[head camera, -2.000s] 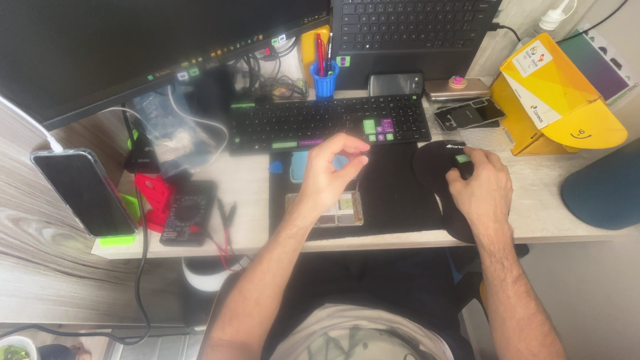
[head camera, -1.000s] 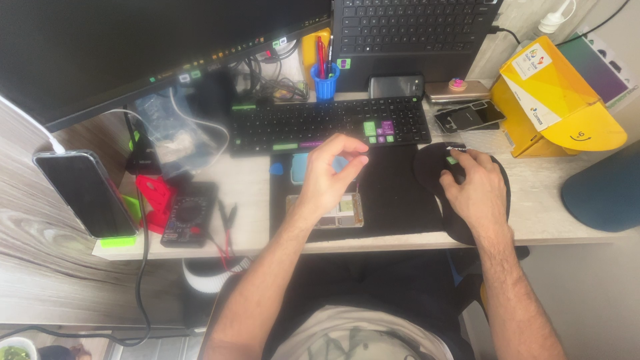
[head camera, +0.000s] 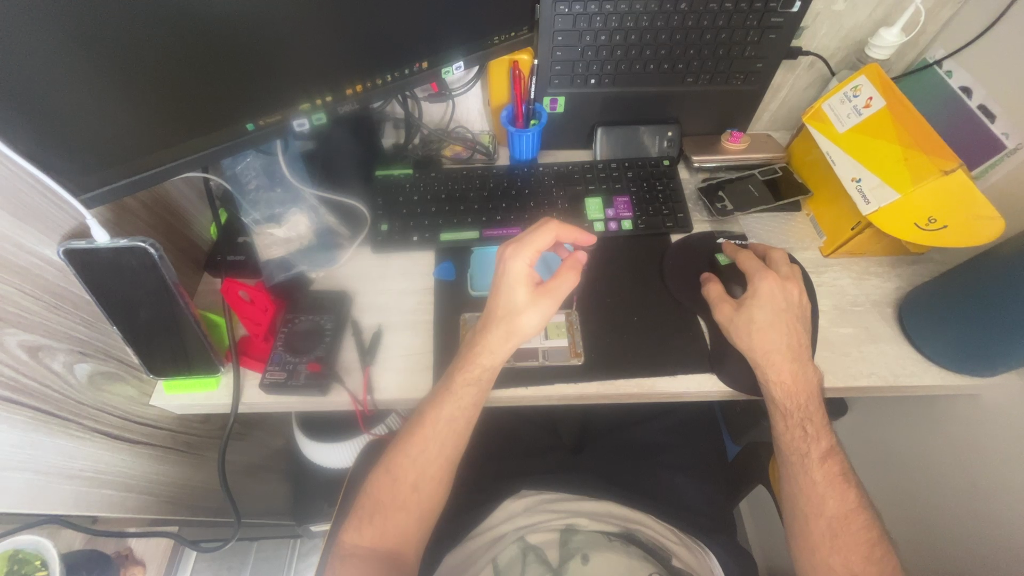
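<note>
My left hand (head camera: 532, 284) is raised over a black mat (head camera: 632, 320), thumb and forefinger nearly pinched; whether a small thing sits between the fingertips cannot be told. Under its wrist lies an opened phone body (head camera: 564, 340) with inner parts showing, and behind the hand a light blue tray (head camera: 482, 270). My right hand (head camera: 764, 308) rests over a black computer mouse (head camera: 730, 276) on a black mouse pad (head camera: 684, 268). A black keyboard (head camera: 480, 200) lies just beyond the mat.
Left are a multimeter (head camera: 306, 340) with leads, a red plastic stand (head camera: 252, 316) and a phone (head camera: 140, 308) on a charging cable. Behind stand a monitor (head camera: 240, 72), a blue pen cup (head camera: 524, 134) and a laptop (head camera: 656, 104). A yellow box (head camera: 896, 160) and dark blue cylinder (head camera: 968, 312) are right.
</note>
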